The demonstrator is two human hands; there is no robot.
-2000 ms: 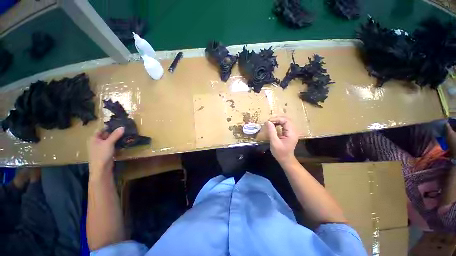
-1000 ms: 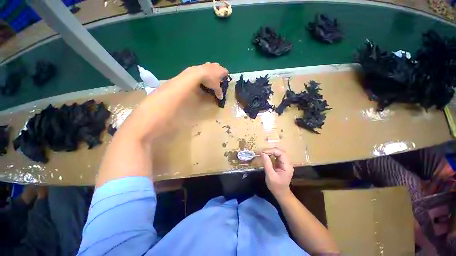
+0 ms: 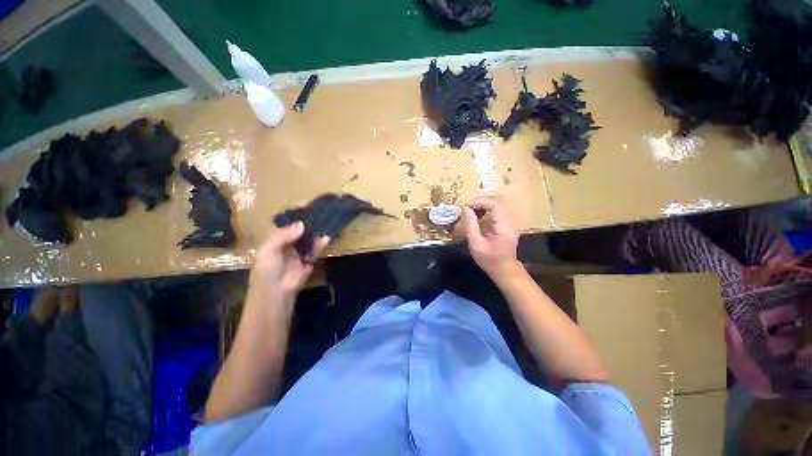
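Observation:
My left hand (image 3: 287,254) is closed on a black spiky part (image 3: 328,216) and holds it over the bench's near edge, its long point towards the right. My right hand (image 3: 491,236) is beside the small white glue dish (image 3: 444,214), thumb and forefinger pinched together at its right rim. A thin stick in those fingertips is too small to make out clearly now. The dish sits on stained cardboard. Another black part (image 3: 208,210) lies on the bench to the left of my left hand.
A white squeeze bottle (image 3: 264,104) and a short black bar (image 3: 306,92) lie at the far edge. Two black spiky parts (image 3: 459,101) (image 3: 556,122) lie beyond the dish. Black heaps stand left (image 3: 96,178) and far right (image 3: 726,76). A seated person (image 3: 761,307) is at right, a cardboard box (image 3: 654,356) nearer.
My left hand has come back from the far side of the bench with the black part taken from beside the round-socketed one. My right hand has stayed by the dish. The view has tilted down.

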